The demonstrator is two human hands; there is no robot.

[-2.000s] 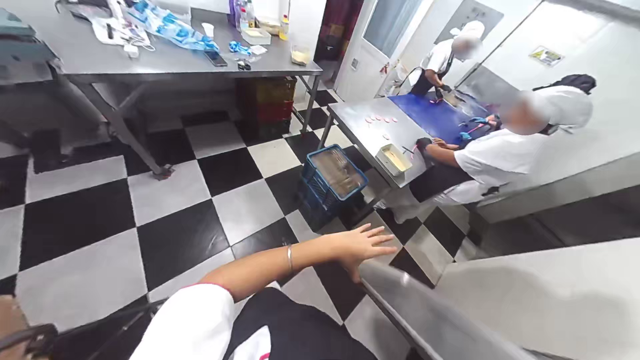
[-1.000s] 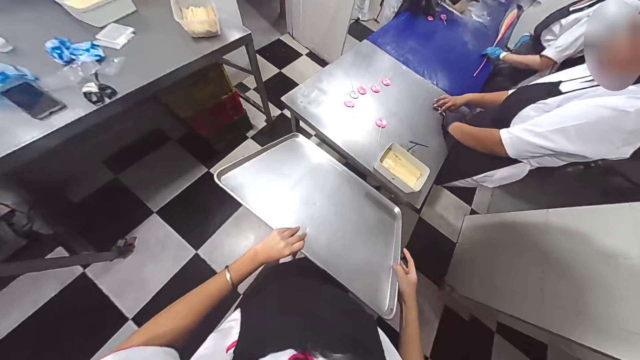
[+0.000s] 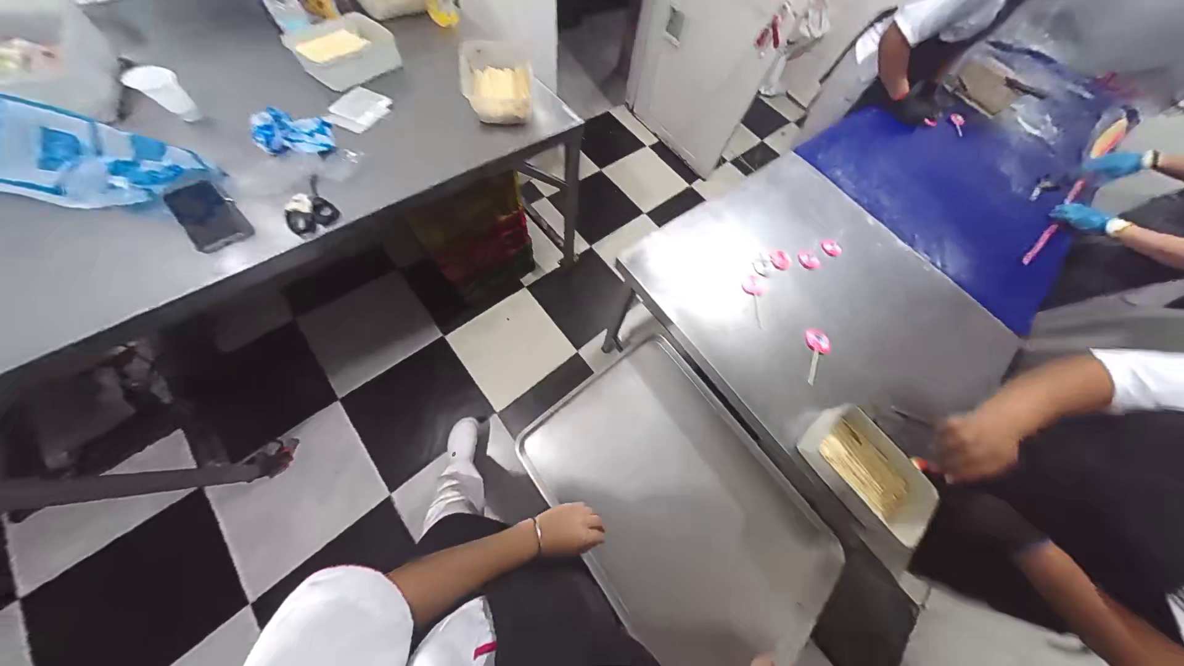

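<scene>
A large metal baking tray (image 3: 684,499) lies flat beside the steel worktable (image 3: 703,314), its far corner close to the table edge. My left hand (image 3: 572,529), with a bracelet at the wrist, has its curled fingers at the tray's near left rim. Of my right hand only a fingertip (image 3: 763,660) shows at the bottom edge, by the tray's near end; the rest is out of frame. Several pink-and-white lollipops (image 3: 817,342) lie on the worktable. A plastic tub (image 3: 869,476) of pale sticks stands at that table's near corner.
A co-worker's hand (image 3: 980,447) is just right of the tub. Gloved hands (image 3: 1084,218) work a pink strip on the blue mat (image 3: 934,194); another person stands beyond. The left steel table (image 3: 407,139) holds a phone (image 3: 208,215), scissors (image 3: 312,211) and tubs. Crates (image 3: 476,231) stand underneath.
Two seconds ago my left hand was spread against the metal tray's edge, and the tray was seen nearly edge-on. Now the tray lies flat, closer to the worktable than one second ago. My right hand has mostly left view.
</scene>
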